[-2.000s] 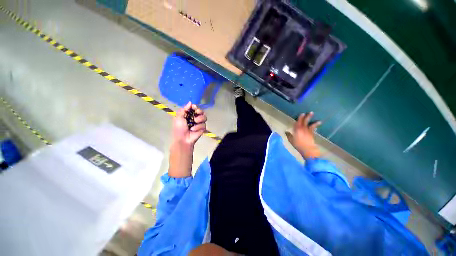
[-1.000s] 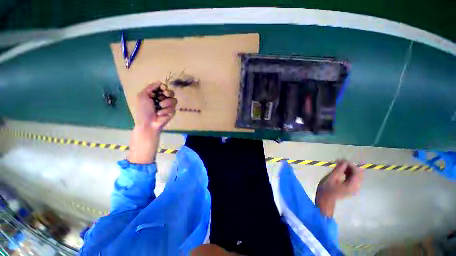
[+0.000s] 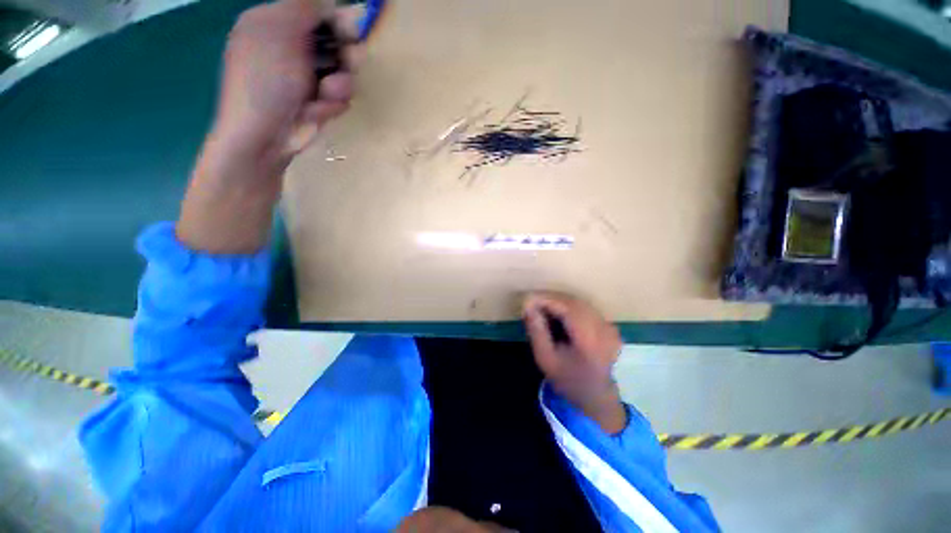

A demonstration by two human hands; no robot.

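Observation:
My left hand (image 3: 276,83) is raised over the upper left of the brown cardboard (image 3: 647,198), closed around a palmful of small dark components (image 3: 326,47). My right hand (image 3: 574,349) is at the cardboard's front edge, fingers curled; whether anything is in it cannot be told. A loose bundle of thin dark lead wires (image 3: 514,142) lies at the middle of the cardboard. Below it lies a narrow shiny white adhesive strip (image 3: 448,240) with a row of small dark components (image 3: 530,242) on its right part.
A dark speckled tray (image 3: 753,224) stands to the right, holding black equipment and a metal-rimmed tip-cleaning tray (image 3: 813,226). A blue handle (image 3: 369,19) shows beside my left hand at the top. Green bench top (image 3: 83,208) borders the cardboard. A cord hangs at the tray's front.
The view has turned to the bench and come closer to it. My left hand, still closed on the components, has moved toward the cardboard's upper left. My right hand has come to its front edge.

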